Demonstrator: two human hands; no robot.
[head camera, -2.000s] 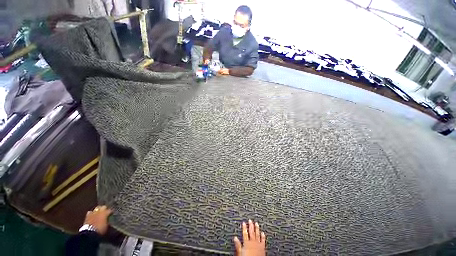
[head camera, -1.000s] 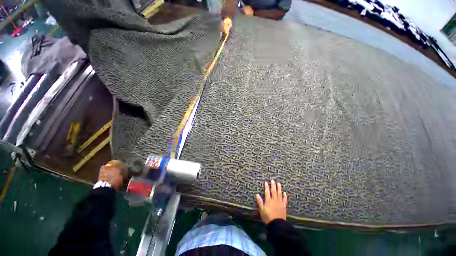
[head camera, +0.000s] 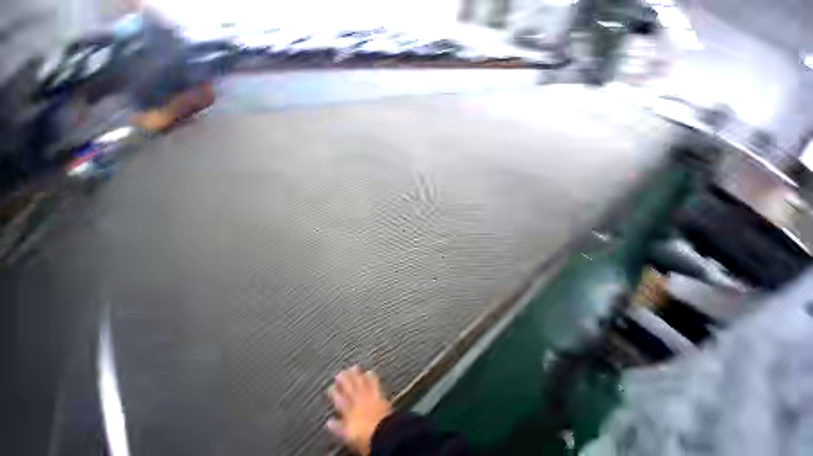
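The grey-brown fabric (head camera: 357, 223) covers the table, its pattern blurred by motion. My right hand (head camera: 359, 405) lies palm down with fingers apart on its near edge, holding nothing. My left hand is out of the picture. A blurred pale strip (head camera: 111, 383) runs up the lower left. A small blurred red, blue and white device (head camera: 100, 151) is at the far left edge of the cloth, beside the other person's hand.
The other person (head camera: 169, 76) leans over the far left side, blurred. Green floor (head camera: 526, 338) runs along the near right table edge. Dark and pale items (head camera: 695, 294) stand across the aisle at right. White pieces (head camera: 383, 40) lie on a bench behind.
The view has swung right and my left hand has left it. The device, near my left hand a second ago, now shows at the far side. My right hand is still on the near edge.
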